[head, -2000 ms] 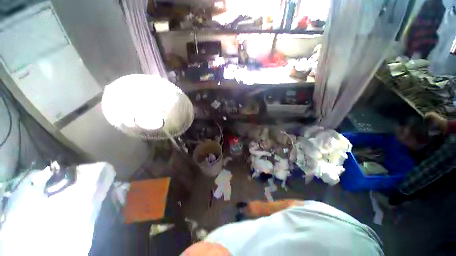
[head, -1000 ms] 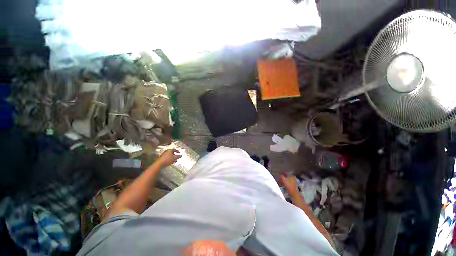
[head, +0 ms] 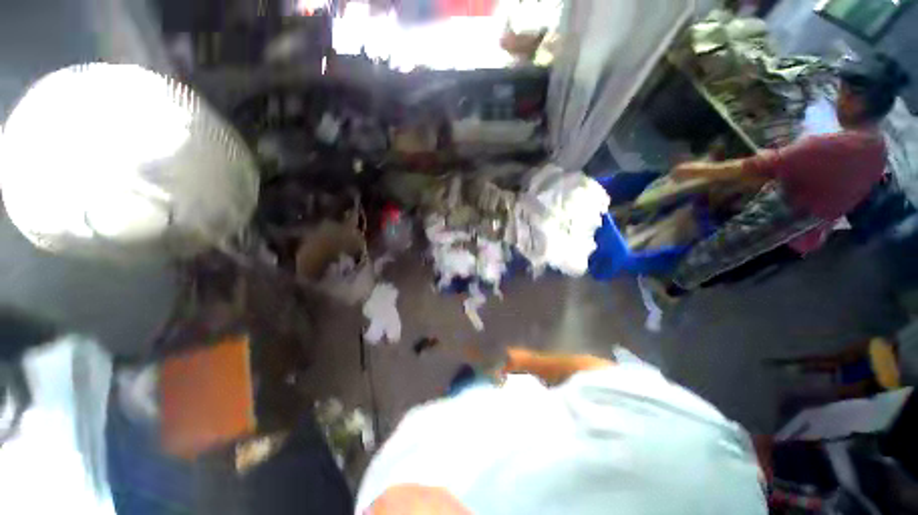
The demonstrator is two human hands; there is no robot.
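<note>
Neither of my hands can be made out. A bare patch of limb shows beyond my pale clothing at bottom centre, beside a dark shoe; it looks like a lower leg, but blur hides its shape. Nearest in front on the grey floor lie white scraps (head: pixel 383 313). Beyond them are a round waste bin (head: pixel 330 253) and a heap of white and grey cut pieces (head: pixel 561 219). A blue plastic bin (head: pixel 616 244) holding fabric stands right of the heap.
A person (head: pixel 830 176) in a red top bends at the blue bin, an arm over it. A pedestal fan (head: pixel 126 161) stands left, above an orange-topped stool (head: pixel 206 394). A white-covered table (head: pixel 65 422) is at lower left. Furniture stands at lower right.
The view has swung from the bundles and table back towards the shelves and blue bin. Both hands, seen one second ago, are out of sight. The other person's head now shows.
</note>
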